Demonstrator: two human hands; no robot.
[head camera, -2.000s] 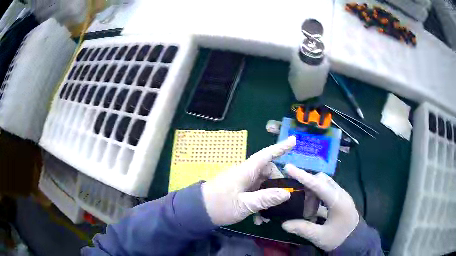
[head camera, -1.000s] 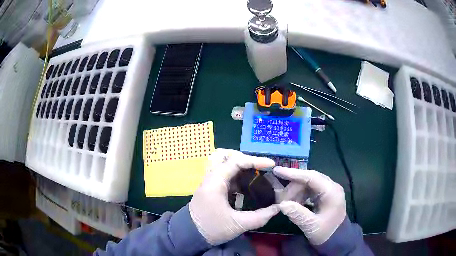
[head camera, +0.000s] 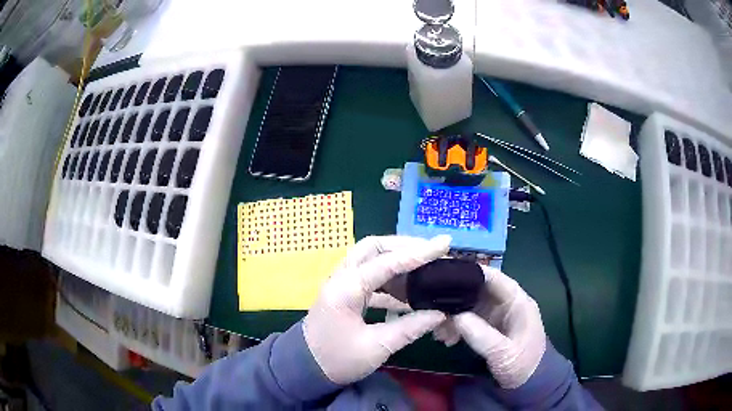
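Note:
A black rounded charging case (head camera: 446, 286) is held between my two gloved hands, just in front of the tester. It looks closed, with no orange showing. My left hand (head camera: 373, 309) grips its left side with thumb and fingers. My right hand (head camera: 507, 327) holds its right side and lower edge; some fingers are hidden behind it. The light blue tester (head camera: 408, 210) has a lit blue screen with white text; its near edge is partly hidden by my hands. The orange and black cradle (head camera: 455, 157) stands at its far edge.
Foam case trays stand at left (head camera: 228, 112) and right (head camera: 654, 241). A smartphone (head camera: 294, 122), yellow label sheet (head camera: 277, 281), white bottle (head camera: 441, 90), pen (head camera: 518, 111), tweezers (head camera: 534, 156), cotton-tipped stick (head camera: 518, 174), white wipe (head camera: 608, 140) and black cable (head camera: 559, 265) lie around the tester.
The case, earlier showing orange between my hands, now looks closed and is turned with its smooth black face up. My right hand has moved round its right side. The camera view has shifted.

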